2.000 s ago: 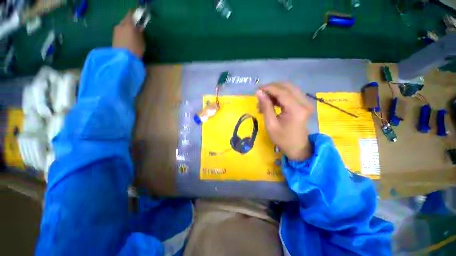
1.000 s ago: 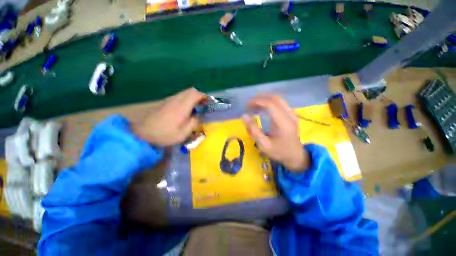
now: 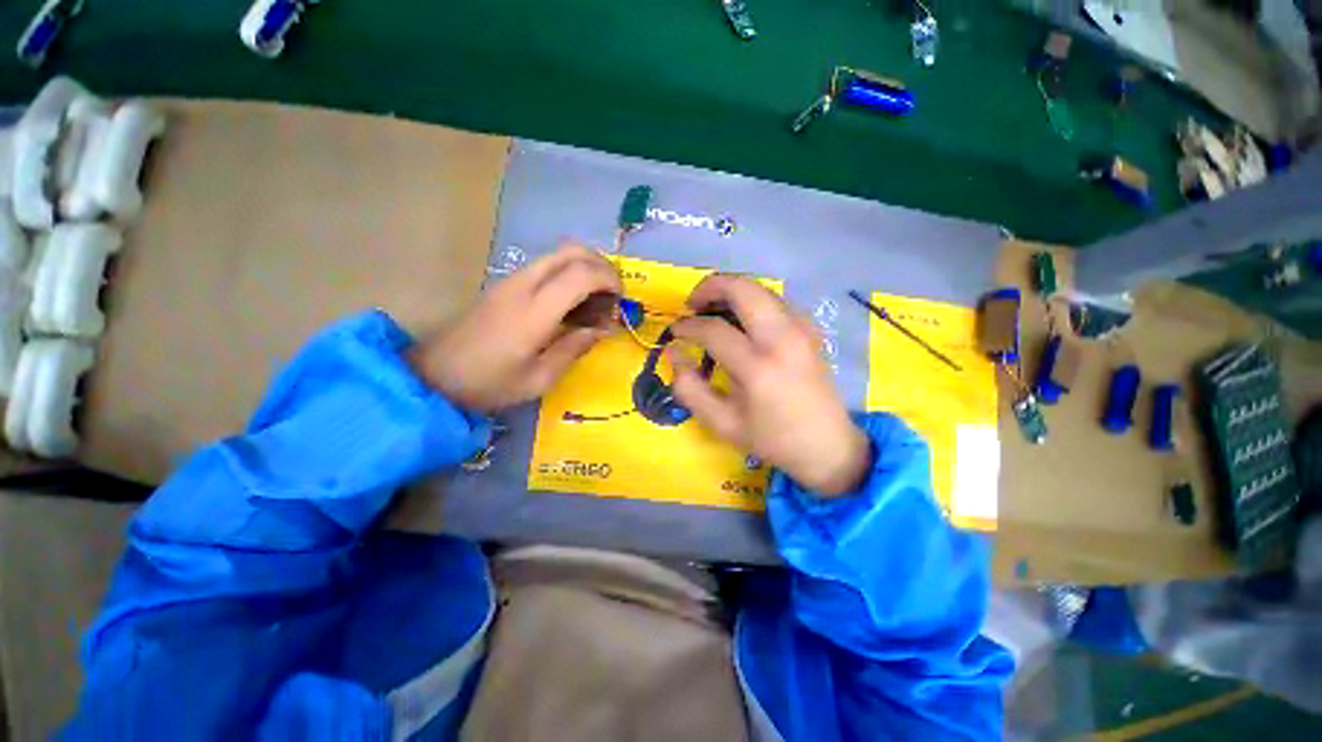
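My left hand (image 3: 529, 331) pinches a blue battery (image 3: 629, 312) over the yellow panel of the carton; its fingers hide most of it. A green circuit board (image 3: 635, 206) lies on the grey part of the carton, with a thin wire running down towards the battery. My right hand (image 3: 768, 380) is just right of the battery, fingers curled, with thin light wires between the hands. Whether its fingertips grip a wire is not clear.
White housings (image 3: 73, 276) are piled at the left. A dark stick (image 3: 913, 334) lies on the right yellow panel. Blue batteries (image 3: 1121, 396) and a dark green gridded block (image 3: 1250, 457) are at the right. A battery with wires (image 3: 877, 94) lies on the green belt (image 3: 580, 87).
My left hand has come from the belt to the carton and now holds the blue battery. My right hand has moved in close beside it. The camera view has shifted.
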